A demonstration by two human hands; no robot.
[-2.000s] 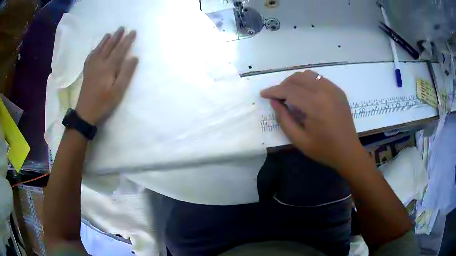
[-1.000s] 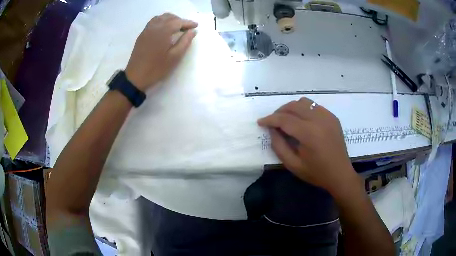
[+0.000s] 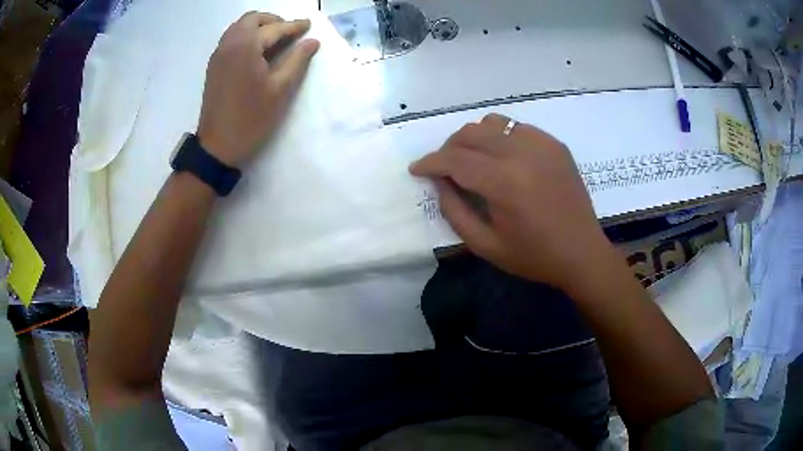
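Observation:
A cream fabric panel (image 3: 290, 207) lies over the left of the white table, its front part hanging over my lap past a fold line. My left hand (image 3: 251, 75) rests on the panel's upper part near its right edge, thumb and fingers apart. My right hand (image 3: 515, 198) is curled at the panel's right edge, fingertips at or just beside the cloth. A dark shape shows inside its curled fingers; I cannot tell whether it is a tool or shadow.
Machine needle plate (image 3: 403, 26) at the top. A printed ruler (image 3: 656, 167) runs along the front edge. At right are a pen (image 3: 683, 113), black tweezers or snips (image 3: 685, 50) and a yellowish card (image 3: 738, 139). A yellow sheet (image 3: 19, 251) is at far left.
My left hand has gone from lying flat on the panel's left part to its upper part nearer the machine. My right hand stays by the panel's right edge. The camera view has shifted.

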